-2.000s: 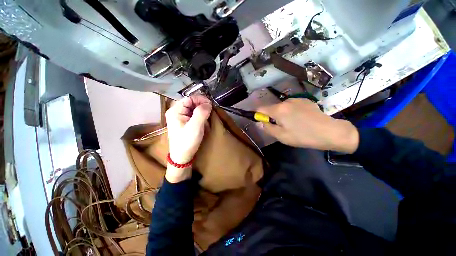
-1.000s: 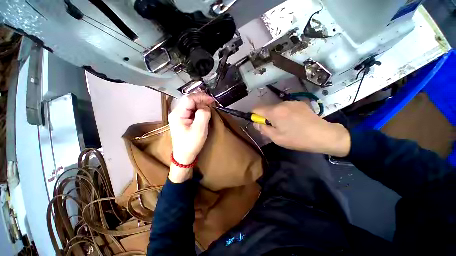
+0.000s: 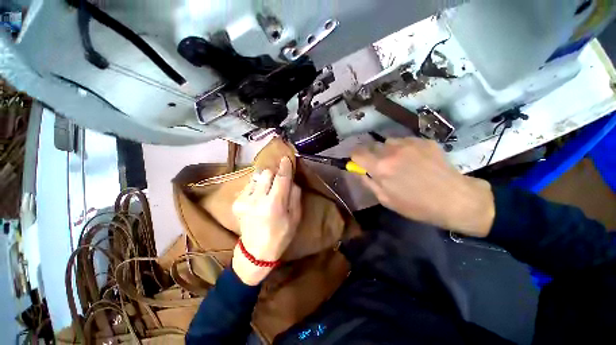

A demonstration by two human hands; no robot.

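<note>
A tan tote bag (image 3: 317, 219) lies in front of me, its top corner under the needle area (image 3: 273, 128) of the sewing machine. My left hand (image 3: 269, 209) lies on the bag just below that corner, fingers pressing on the tan material. My right hand (image 3: 419, 178) holds pliers (image 3: 352, 166) with yellow on the handle. The dark jaws point left to the bag's edge beside the needle area; whether they grip it cannot be told. The zipper (image 3: 223, 178) shows as a pale line left of my left hand.
The white-grey machine head (image 3: 162, 60) spans the top. A heap of bags with brown handles (image 3: 111, 269) lies at left. A blue crate (image 3: 574, 151) with tan material is at right. A metal bar with a plate (image 3: 435, 124) sits right of the needle. Dark apron below.
My left hand has moved down from the needle area and lies flatter on the bag, uncovering the corner. My right hand, still with the pliers, has shifted slightly down. The view has tilted slightly.
</note>
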